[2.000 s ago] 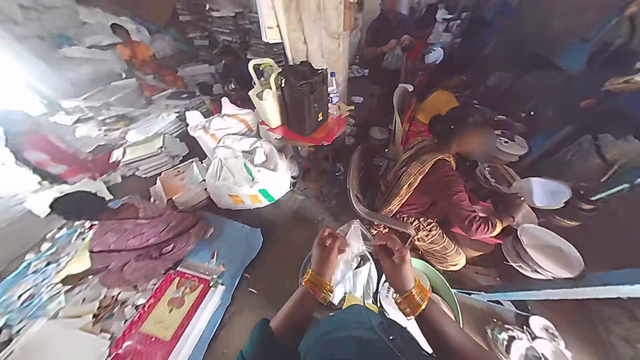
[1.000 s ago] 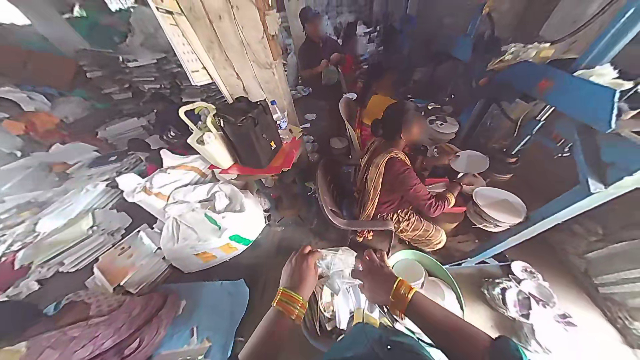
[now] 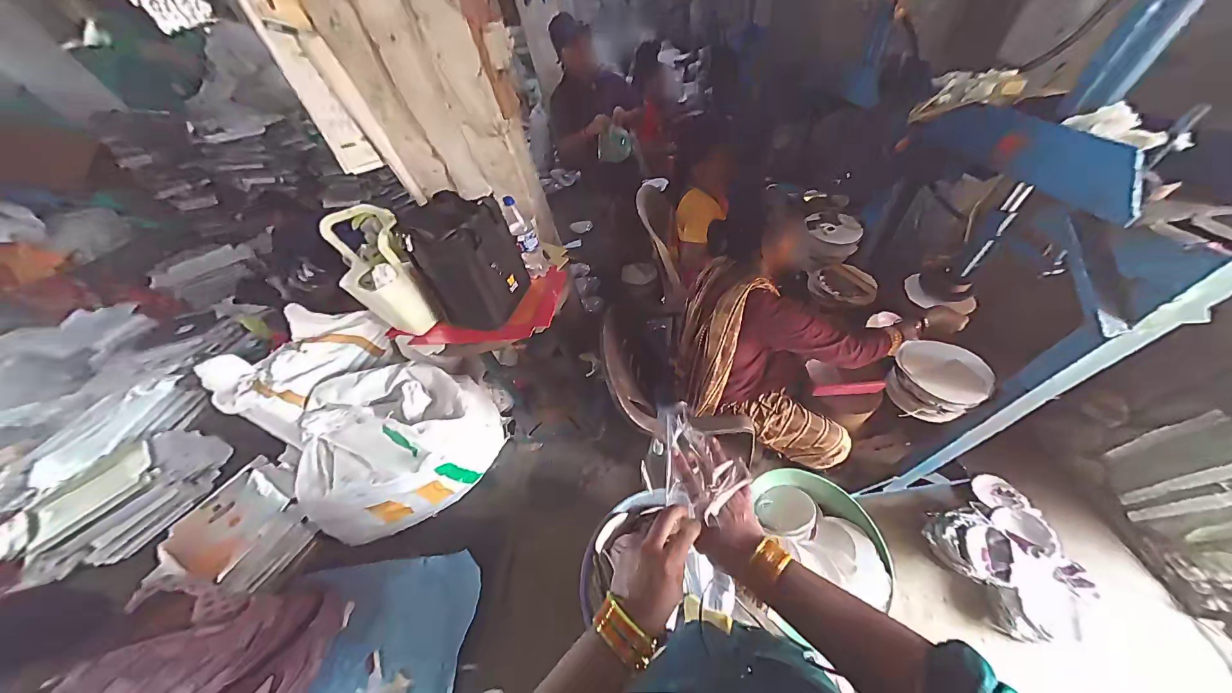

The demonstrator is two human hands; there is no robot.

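Observation:
In the lower middle, my left hand [image 3: 654, 568] grips the lower edge of a clear plastic bag [image 3: 679, 462]. My right hand [image 3: 724, 505] has its fingers spread inside or behind the film; which of these, I cannot tell. Both wrists carry yellow bangles. Below my hands, a round tub [image 3: 589, 568] holds packets and plastic. Beside it on the right stands a green tub [image 3: 881, 549] with white paper plates and a stack of round white pieces [image 3: 787, 510]. My hands partly cover both tubs.
A co-worker [image 3: 770, 337] sits ahead beside stacked paper plates [image 3: 943, 375]. A blue metal frame [image 3: 1059, 385] crosses the right. White sacks [image 3: 385, 443], a red-topped stand [image 3: 539, 308] with bags and a bottle, and paper stacks [image 3: 125, 491] lie left. Wrapped plates [image 3: 1011, 549] sit at right.
My right hand has spread its fingers at the clear bag, which now stands upright above my left hand. The view has swung right. The seated co-worker's arm has reached out past the plate stack.

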